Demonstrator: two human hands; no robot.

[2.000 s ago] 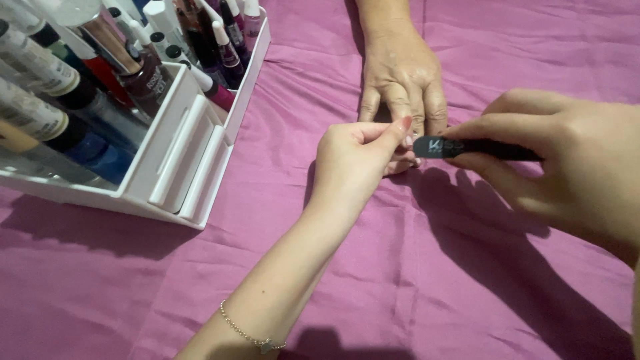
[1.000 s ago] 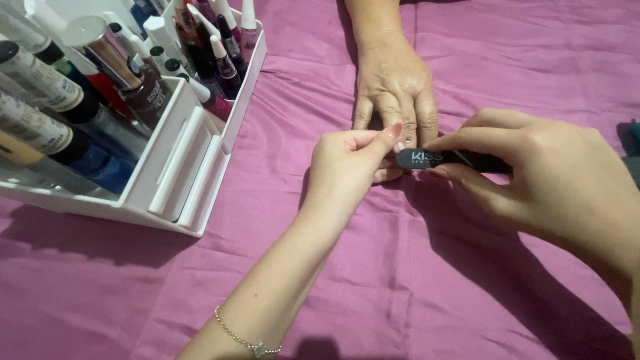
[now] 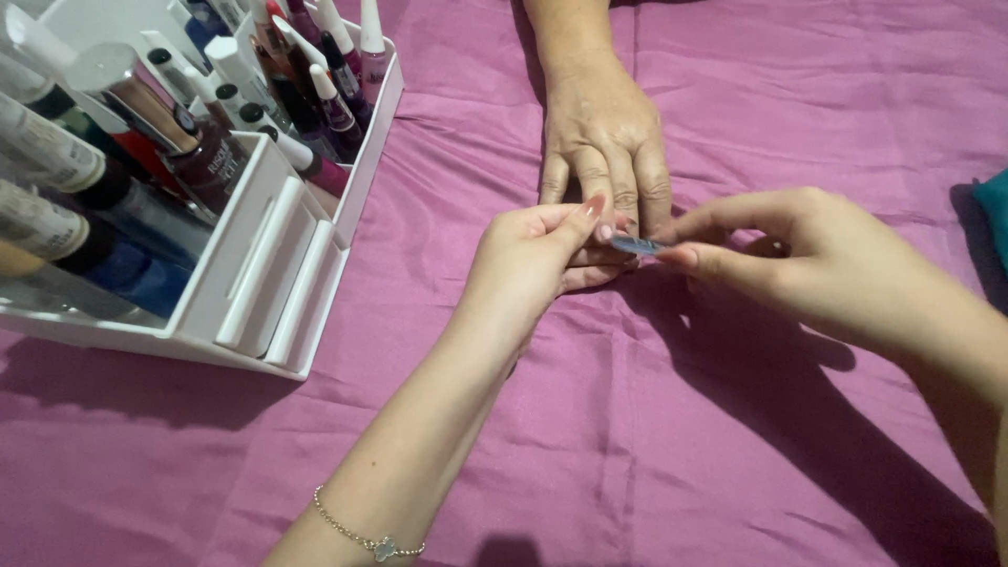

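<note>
My left hand (image 3: 524,260), with a chain bracelet (image 3: 383,547) on its wrist, grips a finger of another person's hand (image 3: 602,126) between thumb and fingers. That hand lies palm down on the purple cloth. From the right, my right hand (image 3: 787,244) pinches a dark nail file (image 3: 636,246) by thumb and fingertips. The file is seen nearly edge-on, its tip at the nail of the held finger; whether it touches the nail is hard to tell. My right palm hides the rest of the file.
A white plastic organizer (image 3: 264,272) full of nail polish bottles stands on the left, with a maroon bottle (image 3: 209,157) near its front. Wrinkled purple cloth (image 3: 472,472) covers the table. A teal item (image 3: 994,209) is at the right edge.
The nail file has turned in my right hand, from its flat, lettered face showing to nearly edge-on. My left hand keeps its hold on the other person's finger.
</note>
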